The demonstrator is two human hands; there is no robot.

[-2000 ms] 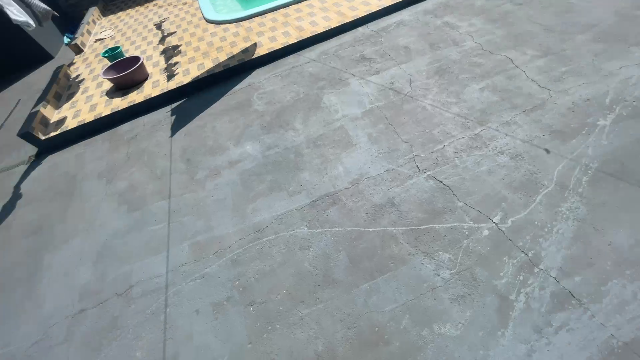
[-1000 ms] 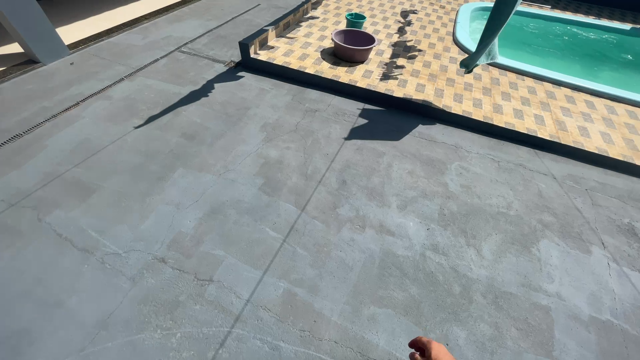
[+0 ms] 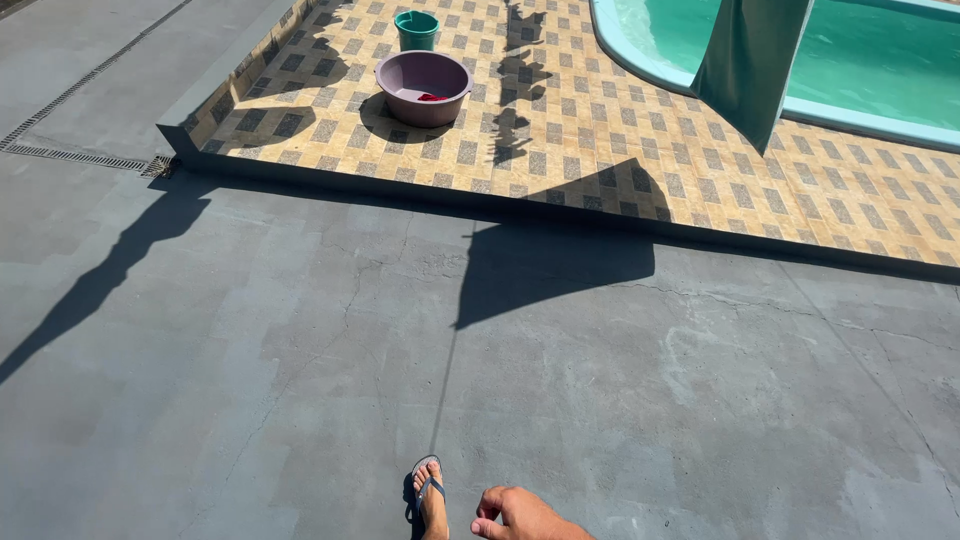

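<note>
At the bottom edge is my right hand (image 3: 517,514), its fingers loosely curled and a gap between thumb and forefinger; no object shows in it. My left hand is out of view. Just left of the hand, a foot in a flip-flop (image 3: 430,487) stands on the grey concrete floor (image 3: 360,420). Well ahead, a purple plastic basin (image 3: 425,109) with a small red item (image 3: 431,97) inside rests on the tiled deck (image 3: 345,161). Directly behind it stands a green plastic bucket (image 3: 417,34). A dark green cloth (image 3: 750,71) hangs at the upper right.
A low dark curb (image 3: 390,190) edges the raised deck. Beyond the hanging cloth lies a swimming pool with a light blue rim (image 3: 862,122). At the upper left, a drain grate (image 3: 82,156) runs along the floor. Shadows and cracks cross the concrete.
The view has swung toward the deck, and the basin now appears larger. My right hand shows more than a second ago, and the foot has come into view.
</note>
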